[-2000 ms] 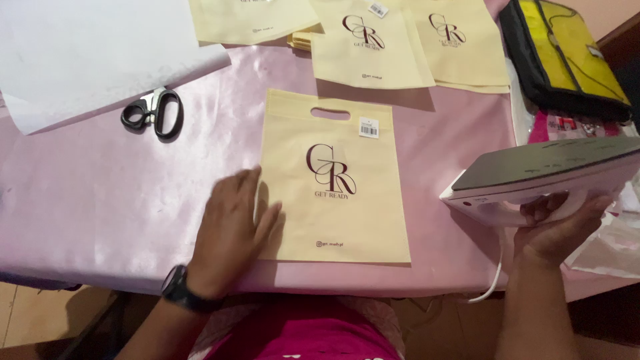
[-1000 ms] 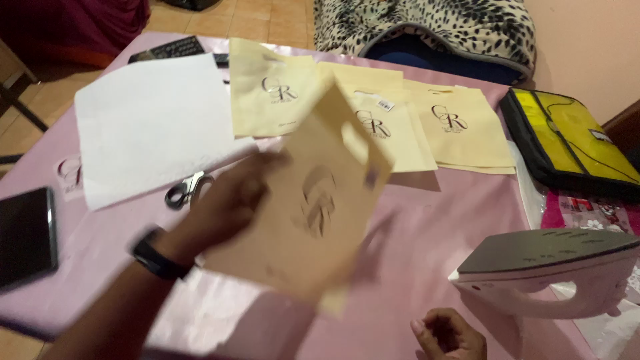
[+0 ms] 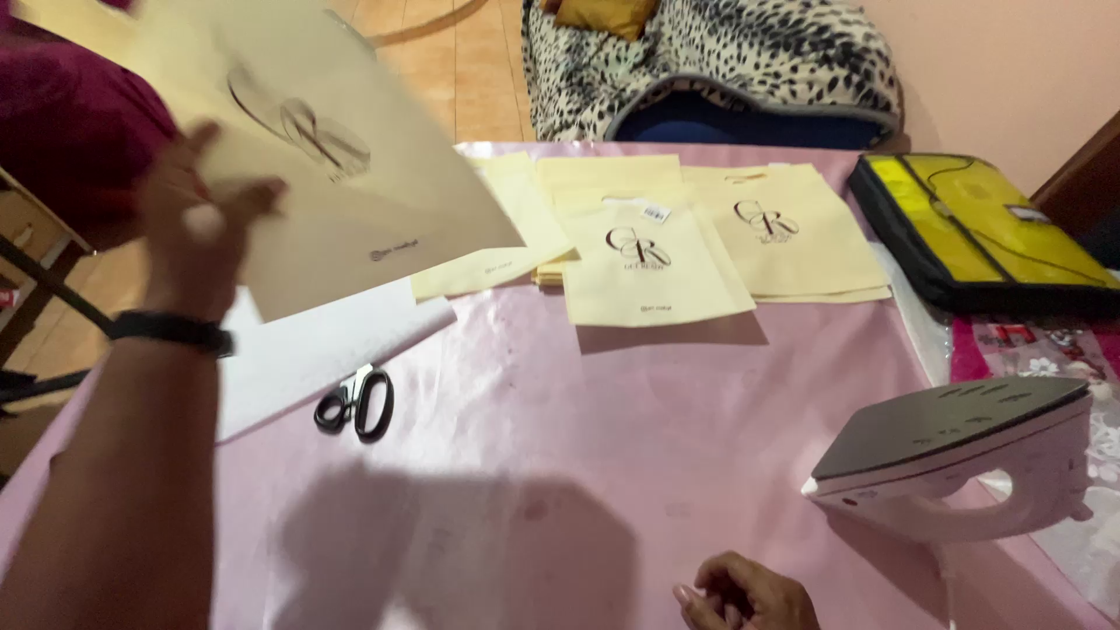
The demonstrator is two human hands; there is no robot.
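Note:
My left hand [image 3: 197,214], with a black band on its wrist, is raised at the upper left against a cream printed bag [image 3: 350,197]; blur hides how the fingers meet it. Near the bottom edge my right hand [image 3: 744,595] has its fingers loosely curled, with nothing visible in them. To its upper right a white electric clothes iron [image 3: 954,472] rests on its side, its grey soleplate facing up. More cream bags lie at the far side of the table: one with a small barcode sticker [image 3: 656,280] in the middle, another [image 3: 805,254] to its right.
Black-handled scissors [image 3: 357,404] lie beside a large white paper sheet [image 3: 306,350] on the pink-covered table [image 3: 525,402]. A yellow and black case [image 3: 989,232] is at the far right. Beyond the table is a spotted cloth [image 3: 726,52]. A person in dark red clothing [image 3: 70,131] is partly visible at upper left.
The bag that lay flat before me has been lifted and carried to the upper left by my left hand. My right hand has let go of the iron, which now rests on the table's right side.

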